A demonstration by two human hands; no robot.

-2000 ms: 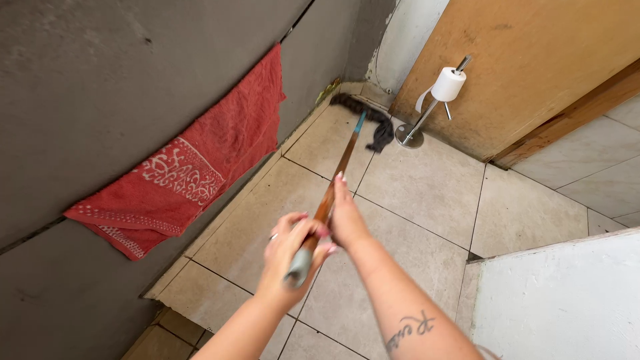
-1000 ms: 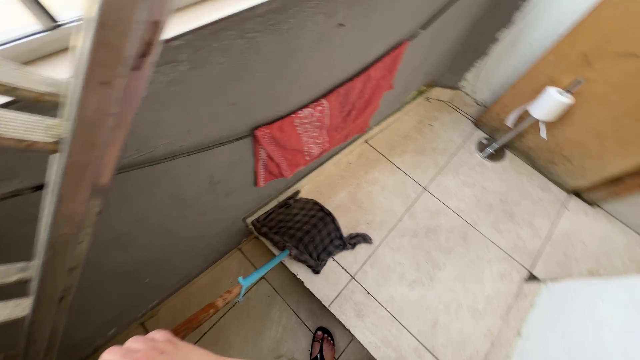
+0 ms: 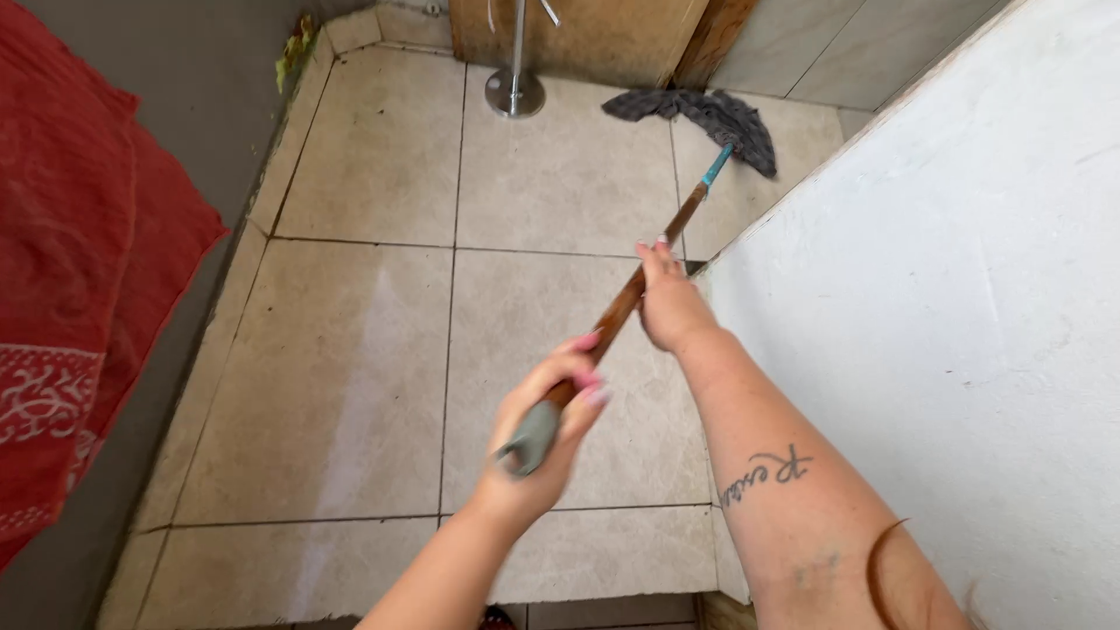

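Note:
My left hand (image 3: pixel 547 411) is closed around the upper end of a brown wooden pole (image 3: pixel 619 308), just beyond its grey end cap (image 3: pixel 530 440). Farther down the same pole, my right hand (image 3: pixel 672 293) grips it. A blue fitting (image 3: pixel 717 164) joins the pole's far end to a floor-cleaning head, which is wrapped in a dark grey cloth (image 3: pixel 700 114). The cloth lies spread in a curved shape on the beige floor tiles (image 3: pixel 542 175), near the base of the wooden door, at the back right.
A metal stand with a round base (image 3: pixel 514 93) stands left of the cloth. A white wall (image 3: pixel 945 289) borders the floor at right. A red patterned cloth (image 3: pixel 87 236) hangs on the grey wall at left. A wooden door (image 3: pixel 577 39) is behind, and a raised floor edge (image 3: pixel 420 604) runs below.
The cloth-covered head has moved from the lower floor edge by the grey wall to the back right by the door. My right hand and the pole's upper end are back in view.

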